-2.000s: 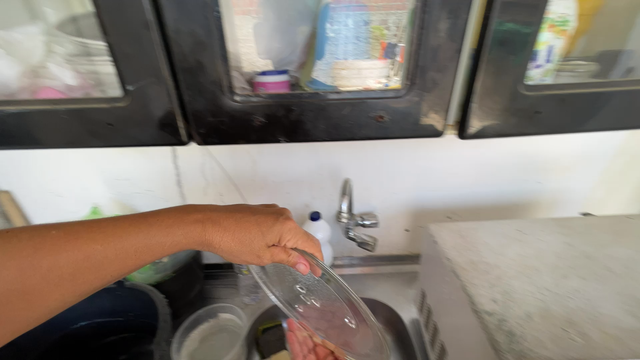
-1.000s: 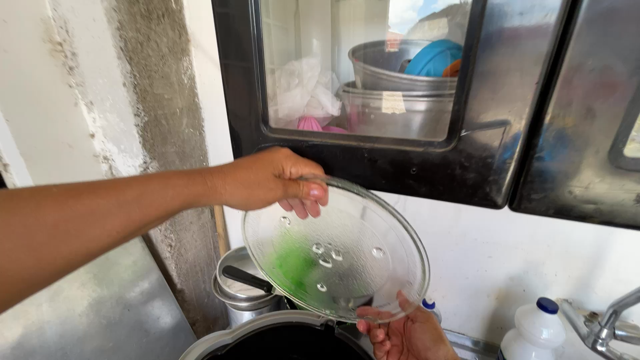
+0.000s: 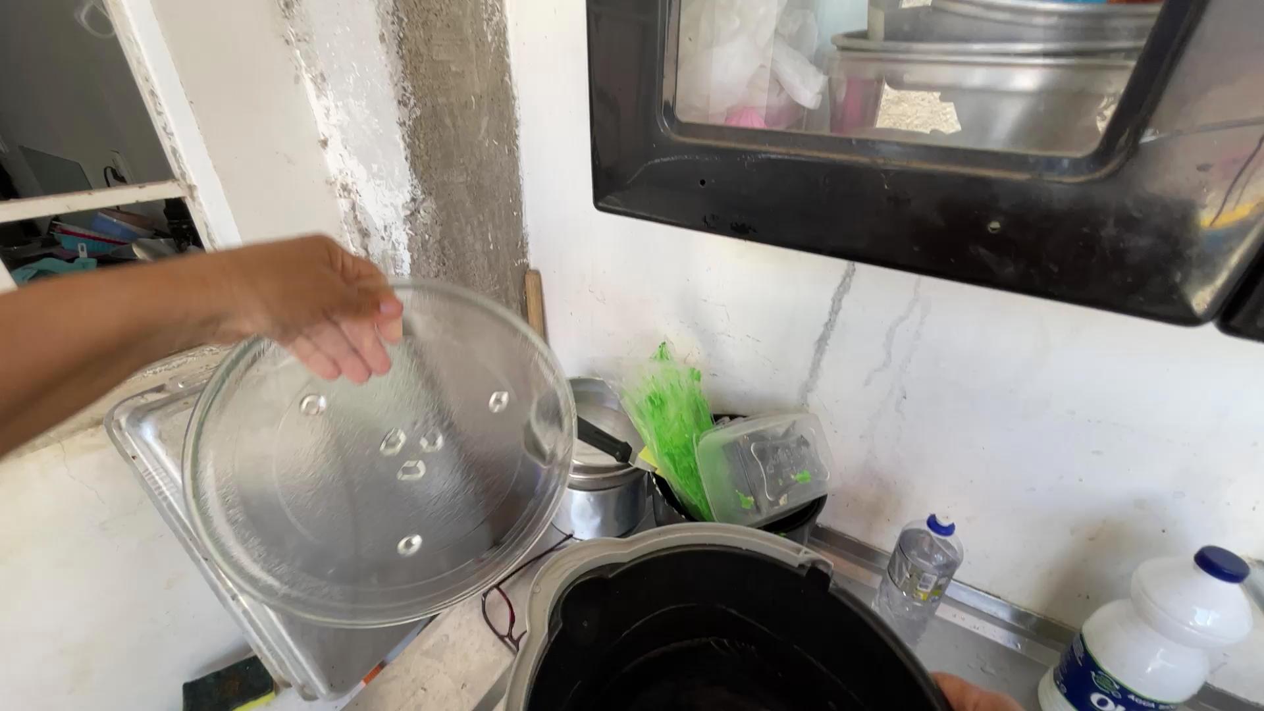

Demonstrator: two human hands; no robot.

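My left hand [image 3: 326,311] grips the top rim of a round glass microwave turntable plate [image 3: 395,494], which hangs tilted at the left, over a metal tray [image 3: 178,434]. Only the fingertips of my right hand [image 3: 973,694] show at the bottom edge, by the rim of a large black bucket [image 3: 553,602] with a grey rim; whether they grip it is unclear. Behind the plate stand a lidded metal pot [image 3: 600,499], a black-handled utensil [image 3: 602,437], a green plastic bag [image 3: 671,425] and a clear plastic container [image 3: 765,469].
A clear plastic bottle [image 3: 918,573] and a white bleach bottle [image 3: 1145,622] stand at the right on the metal sink top. A black cabinet [image 3: 889,207] hangs above. Eyeglasses [image 3: 504,617] lie beside the bucket, and a sponge [image 3: 229,684] is at lower left.
My right hand has let go of the plate's lower edge and is now beside the bucket. My left hand has carried the plate leftward, away from the sink. The view has swung left.
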